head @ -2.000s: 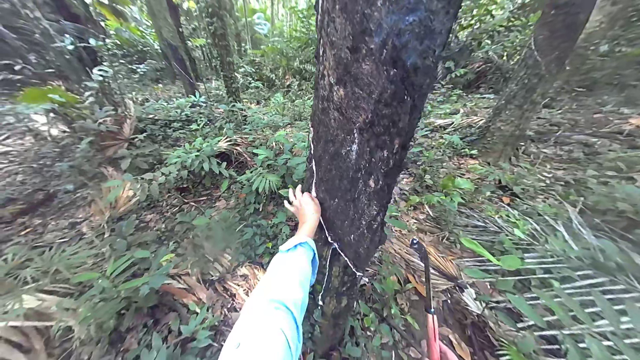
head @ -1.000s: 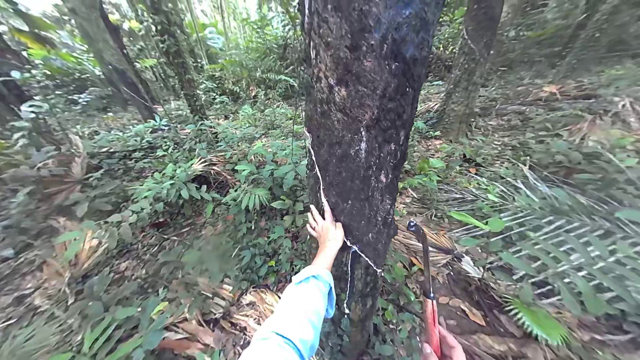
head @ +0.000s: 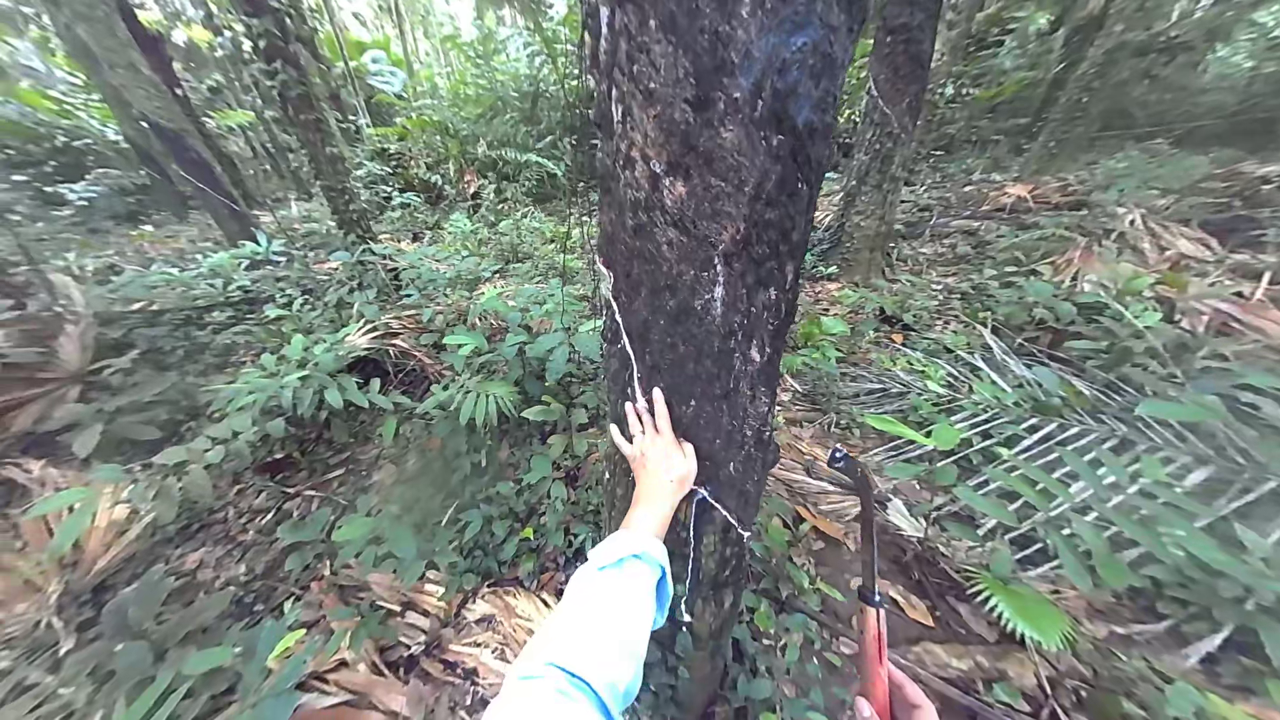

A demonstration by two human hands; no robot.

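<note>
A dark tree trunk (head: 715,220) stands at the centre. A thin white line, seemingly latex or cord, runs down its left side (head: 622,330). My left hand (head: 660,465) lies with spread fingers on the bark, over part of this line; below the hand the line forks, one branch slanting right and one hanging down. My right hand (head: 900,698), partly out of view at the bottom, grips a hooked tapping knife (head: 868,530) by its red-orange handle. The knife's dark blade points up, right of the trunk and apart from it.
Other trunks stand behind at the left (head: 175,150) and right (head: 890,130), each bearing a thin pale line. Leafy undergrowth (head: 330,380) and dry fallen fronds (head: 480,630) surround the trunk. A large palm frond (head: 1060,450) spreads low at the right.
My left hand has stayed on the trunk by the white line, its fingers now more spread. More of my right hand's fingers showed on the handle a second ago.
</note>
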